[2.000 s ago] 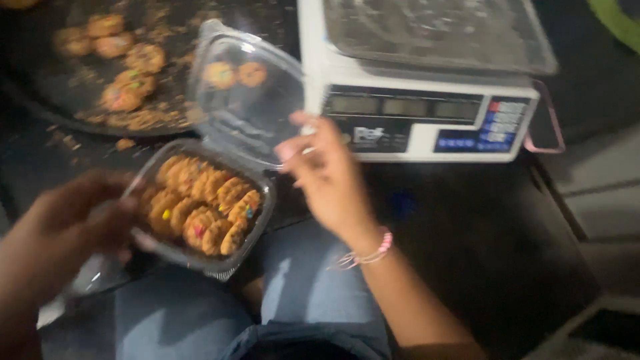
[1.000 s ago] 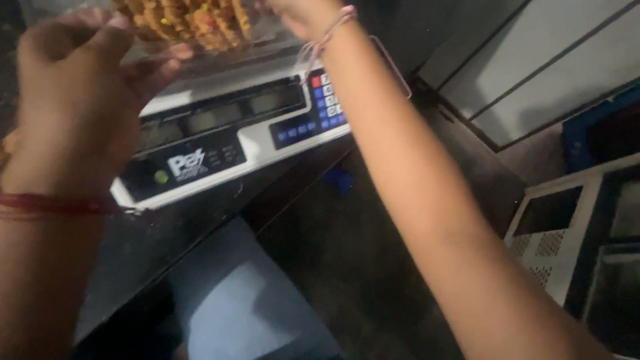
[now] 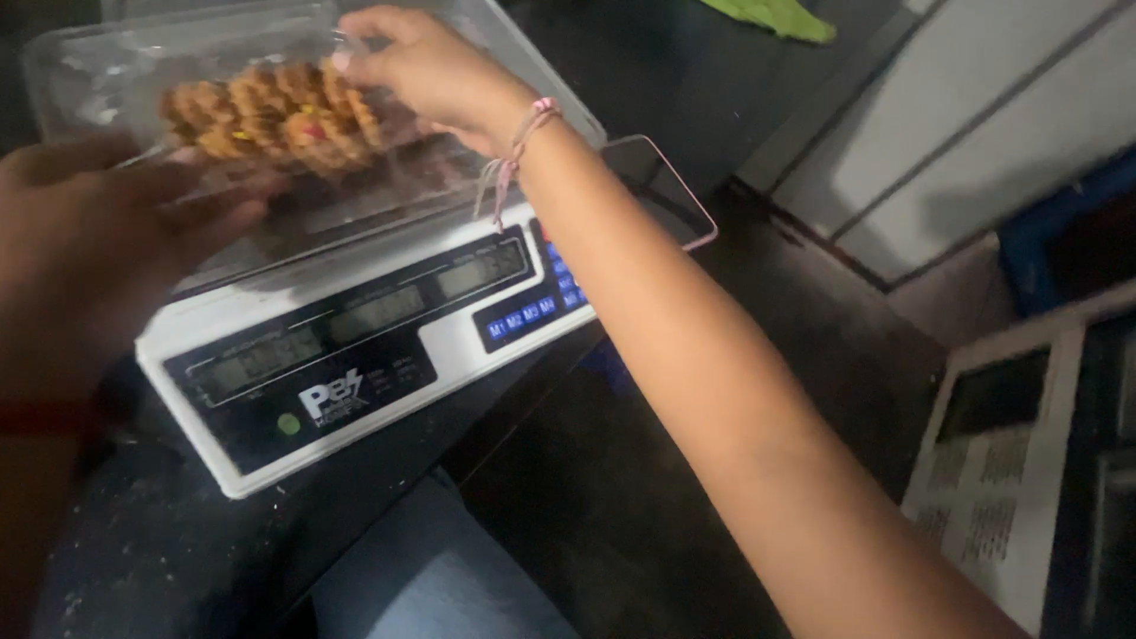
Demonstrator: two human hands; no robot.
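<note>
A clear plastic clamshell container [image 3: 98, 80] packed with cookies [image 3: 275, 115] is over the tray of a white digital scale [image 3: 453, 355]. My right hand [image 3: 426, 71] is at the container's far right side, thumb and fingertips by its edge; blur hides how firmly they touch. My left hand [image 3: 115, 213], strongly blurred, is at the container's near left side with fingers stretched along it, and its grip cannot be made out. The cookies show yellow and red bits. The scale's displays are lit but blurred.
A phone-like flat thing with a pink edge [image 3: 661, 191] lies right of the scale. Green cloth [image 3: 772, 16] is at the top. A white appliance [image 3: 994, 470] stands at the lower right, below pale panels [image 3: 887, 115]. The black tabletop [image 3: 177, 541] has crumbs.
The cookie container, over my lap two seconds ago with its lid raised, is now over the scale's tray. Both hands have moved with it. The view has swung to the right.
</note>
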